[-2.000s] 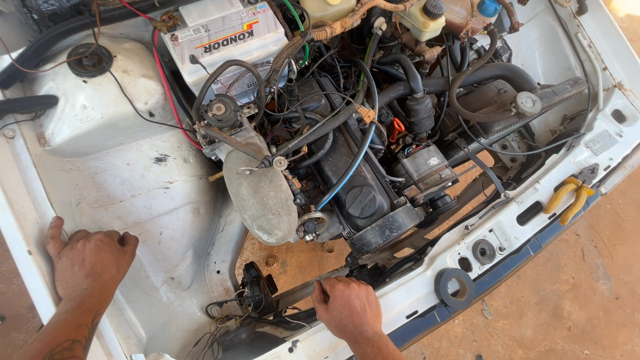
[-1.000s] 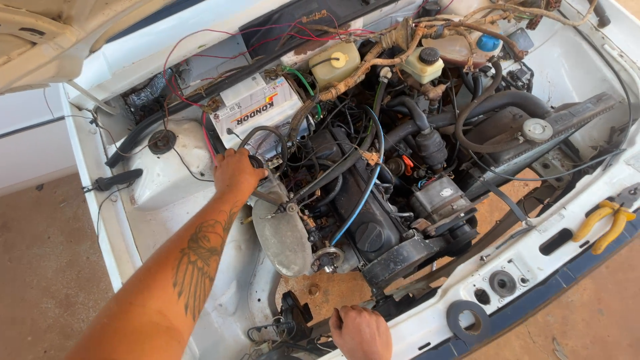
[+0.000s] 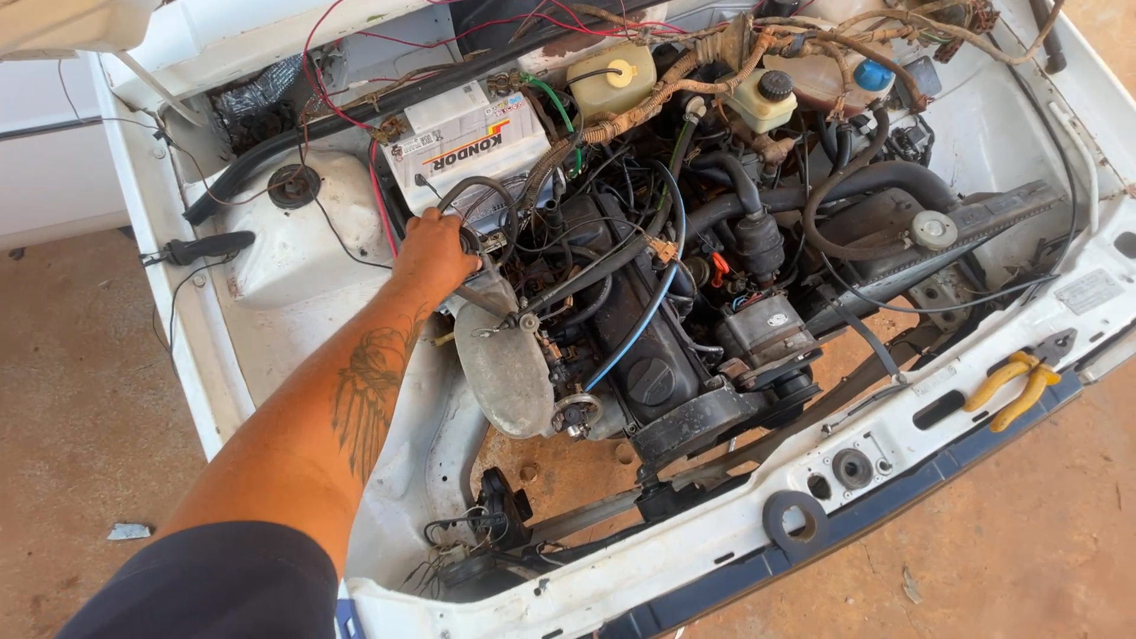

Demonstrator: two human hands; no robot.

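Observation:
My left hand (image 3: 432,257) rests at a round part beside the car battery (image 3: 470,146), just above the grey oval metal cover (image 3: 504,359). Its fingers are partly hidden behind the knuckles and a black hose, so a grip cannot be made out. A tattoo marks the forearm, which crosses the white inner fender. The engine's black valve cover (image 3: 635,328) lies to the right of the hand, with a blue tube (image 3: 641,328) running over it. My right hand is out of view.
Yellow-handled pliers (image 3: 1021,382) and a roll of black tape (image 3: 795,524) lie along the white front panel (image 3: 639,568). The alternator (image 3: 765,327), a brown wiring harness (image 3: 621,115) and a radiator (image 3: 958,226) surround the engine. Thin red wires (image 3: 497,34) hang loosely across the back.
My left hand has gone from the fender's outer edge to the part beside the battery. My right hand, at the front panel in both earlier frames, has left the view.

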